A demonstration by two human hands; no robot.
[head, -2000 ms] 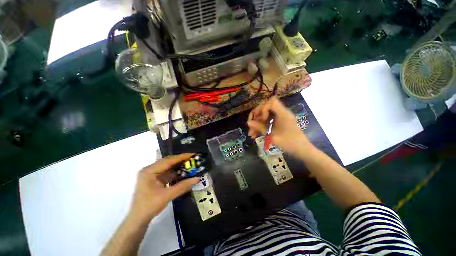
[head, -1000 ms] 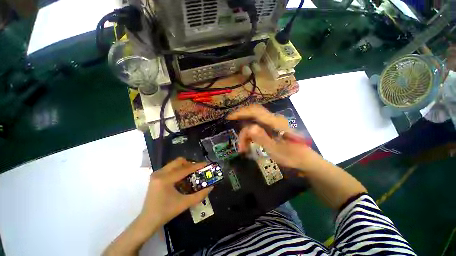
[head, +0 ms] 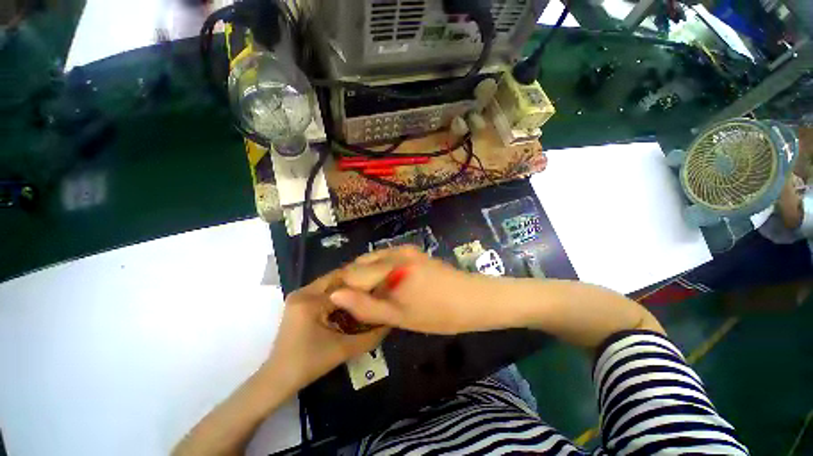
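Observation:
My left hand (head: 307,325) holds the small power adapter (head: 349,322) over the left side of the black test board (head: 428,378). Only a dark, brownish part of the adapter shows between the hands. My right hand (head: 406,289) lies over my left hand and covers most of the adapter. A short red piece, like a probe, shows at the right hand; the rest of it is hidden. A cream socket strip (head: 368,368) shows below the hands. A white round plug adapter (head: 489,262) sits on the right strip, partly behind my right forearm.
Red probes (head: 383,164) lie on the wooden base (head: 357,196). A clear bulb (head: 275,102) stands left of the grey vented instrument (head: 419,36) and lower meter (head: 392,120). White sheets (head: 134,329) flank the board. A fan (head: 731,169) and part of a person (head: 792,209) are at right.
My right hand has moved left from the middle of the board onto my left hand. The adapter's circuit side, visible before, is now mostly covered. The view has shifted slightly.

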